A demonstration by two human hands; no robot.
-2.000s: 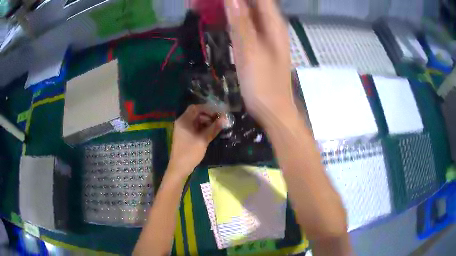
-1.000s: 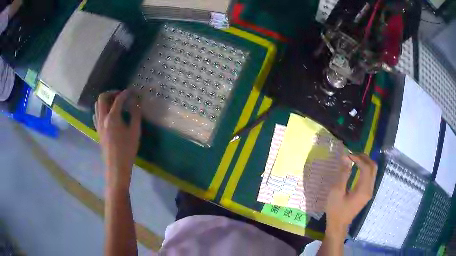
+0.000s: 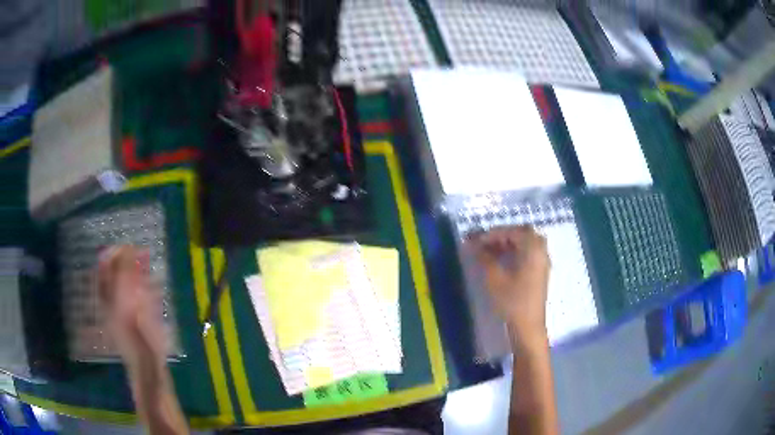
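Note:
My right hand [image 3: 511, 270] is over the upper left part of the white component tray [image 3: 561, 285], fingers bent downward; whether it pinches a part cannot be seen. My left hand [image 3: 127, 285] is blurred over the left component tray [image 3: 115, 229]; its fingertips are too blurred to show a part. The test fixture [image 3: 285, 136] stands on its black base with its red toggle handle [image 3: 257, 64] upright, and no hand touches it. A round silvery nest [image 3: 280, 163] shows low at its front.
Yellow and pink label sheets [image 3: 327, 314] lie in front of the fixture, with a thin dark stick [image 3: 215, 297] to their left. White-topped stacks [image 3: 484, 132] stand behind the right tray. A dark dotted tray [image 3: 642, 242] and a blue bin [image 3: 698, 327] are at right.
The view has swung right. My right hand has gone from the label sheets to the white tray. My left hand has moved onto the left tray. Earlier, both hands were at the fixture.

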